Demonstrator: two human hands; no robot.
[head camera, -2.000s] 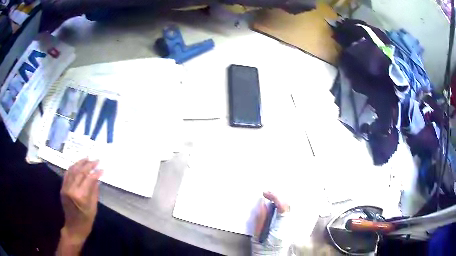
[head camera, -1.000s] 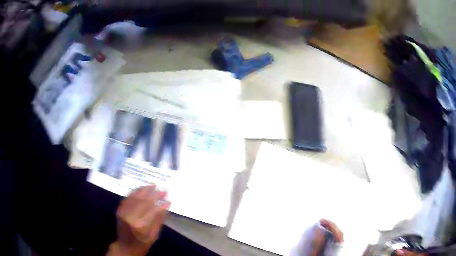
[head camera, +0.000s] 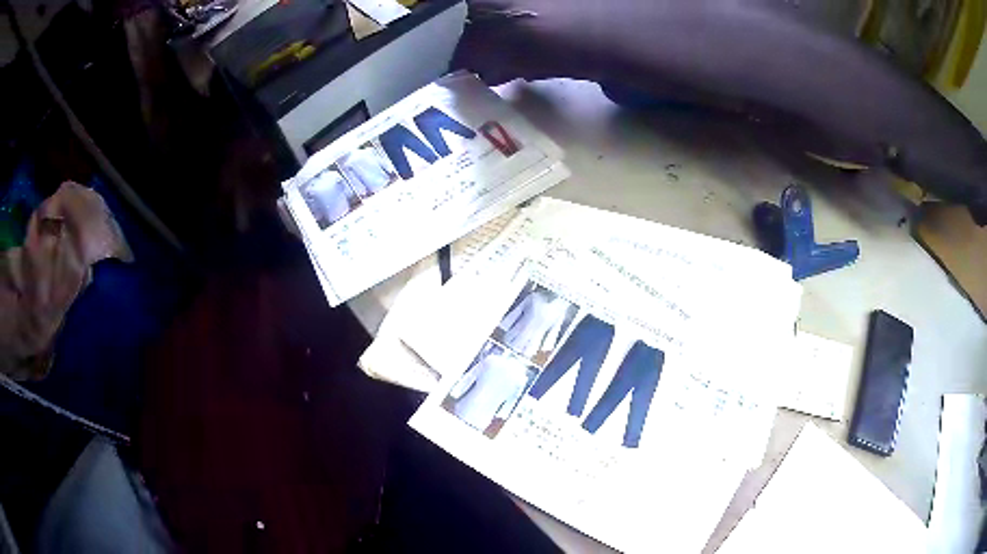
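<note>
Neither of my hands is in the picture. A garment spec sheet (head camera: 660, 487) with photos of two pairs of dark blue trousers and pale tops lies nearest, on a stack of printed pages at the table's near edge. A second spec sheet set (head camera: 433, 206) with trousers and a small red picture lies farther left. The smartphone (head camera: 882, 382) lies dark at the right, beside a small pale slip (head camera: 817, 373). The white writing sheet (head camera: 828, 503) is cut off by the bottom edge.
A blue clip (head camera: 803, 238) lies above the papers. A long purple-grey padded form (head camera: 703, 65) crosses the far side of the table (head camera: 639, 146). A brown board (head camera: 952, 254) shows at the right edge. Pinkish and blue fabric (head camera: 70, 260) is at the far left, beyond a dark floor area.
The view has swung left, so the papers, clip and phone sit farther right in the picture. Both hands have gone out of view, as have the fabric heap and the metal object.
</note>
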